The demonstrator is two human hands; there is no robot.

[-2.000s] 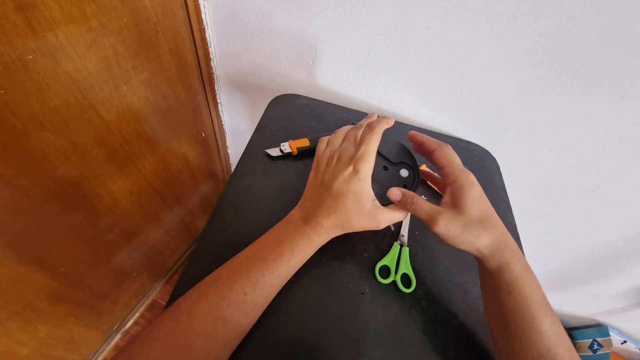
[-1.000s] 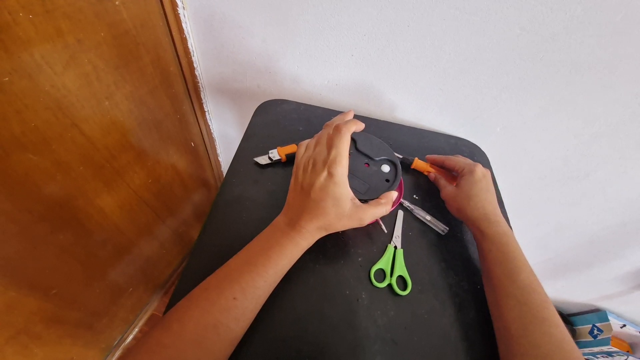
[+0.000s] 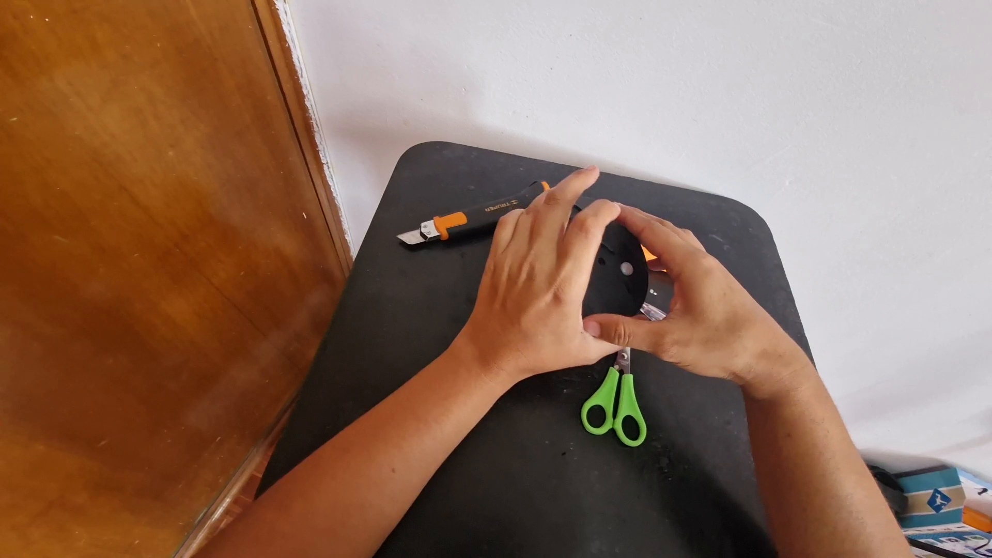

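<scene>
My left hand [image 3: 535,287] grips a round black plastic part [image 3: 616,271] with a few small holes in its face. From the other side my right hand [image 3: 697,302] holds the same part, its thumb at the lower edge and fingers at the top. Green-handled scissors [image 3: 614,407] lie just below the hands, their blades mostly hidden. To the left rests a black and orange Truper utility knife [image 3: 465,221], blade showing. Behind my right hand an orange-handled tool [image 3: 652,260] and a clear-and-metal tool [image 3: 652,311] are partly visible.
A black tabletop [image 3: 480,473] with rounded corners stands against a white wall [image 3: 659,85]. At the left is a brown wooden door [image 3: 155,232]. Printed boxes or packets [image 3: 934,500] lie low at the right, beyond the table.
My right hand was at the orange-handled tool one second ago; it has let that go, moved left and taken hold of the black part. My left hand still holds that part.
</scene>
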